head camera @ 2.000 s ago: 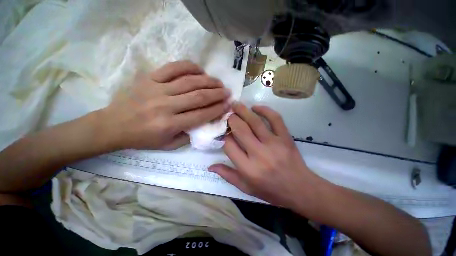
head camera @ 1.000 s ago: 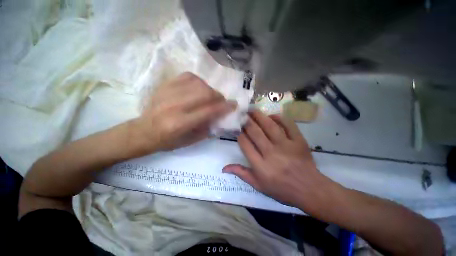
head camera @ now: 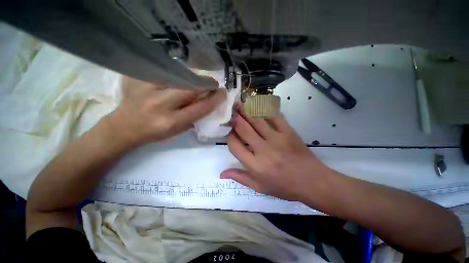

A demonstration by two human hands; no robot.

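A white fabric piece (head camera: pixel 211 126) lies under the fingers of both hands, just in front of the presser foot (head camera: pixel 231 77). My left hand (head camera: pixel 164 110) grips the fabric between fingers and thumb, its fingertips partly covered by the machine head. My right hand (head camera: pixel 275 151) lies on the bed with its fingertips at the fabric's right edge, thumb apart; whether it pinches the fabric is not clear. The ridged beige knob (head camera: pixel 262 105) stands just beyond the right fingers. Larger cream fabric (head camera: pixel 67 102) spreads to the left. The needle tip cannot be made out.
The grey machine head (head camera: pixel 349 23) overhangs the top of the view. Black thread snips (head camera: pixel 327 85) and a slim pale tool (head camera: pixel 423 108) lie right on the bed. A small metal clip-like part (head camera: pixel 440 165) lies far right. A ruler strip (head camera: pixel 169 189) runs along the front; cream cloth (head camera: pixel 180 228) lies below.
The view has shifted, and the machine head now covers more of the upper left. My left hand has moved from lying flat on the fabric to gripping it. My right hand stays beside the fabric.
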